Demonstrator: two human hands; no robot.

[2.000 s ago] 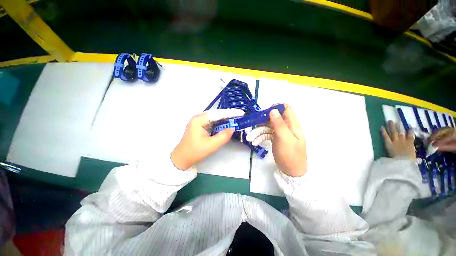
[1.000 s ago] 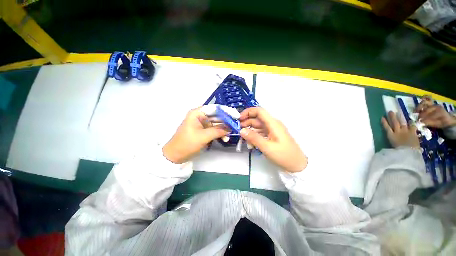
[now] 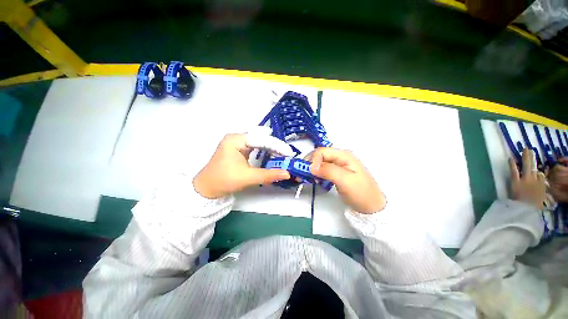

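Note:
A blue wristwatch (image 3: 289, 165) with a lighter blue patterned strap is held between my two hands above the white sheet. My left hand (image 3: 229, 167) grips its left end, thumb in front and a whitish cover on the index finger. My right hand (image 3: 350, 177) pinches its right end with the fingertips. The strap looks bent round; whether it is fastened is hidden by my fingers. Behind my hands an overlapping pile of dark blue open watches (image 3: 291, 116) lies on the white sheet.
Two closed blue watches (image 3: 179, 80) stand side by side near the yellow edge (image 3: 243, 76) at the upper left. White sheets (image 3: 398, 168) lie on the green bench. At far right another person's hands (image 3: 529, 185) work over a row of open blue watches.
The watch was stretched out flat between my hands, then turned at a slant, and now is bent with its patterned strap facing me. The neighbour's hands have shifted.

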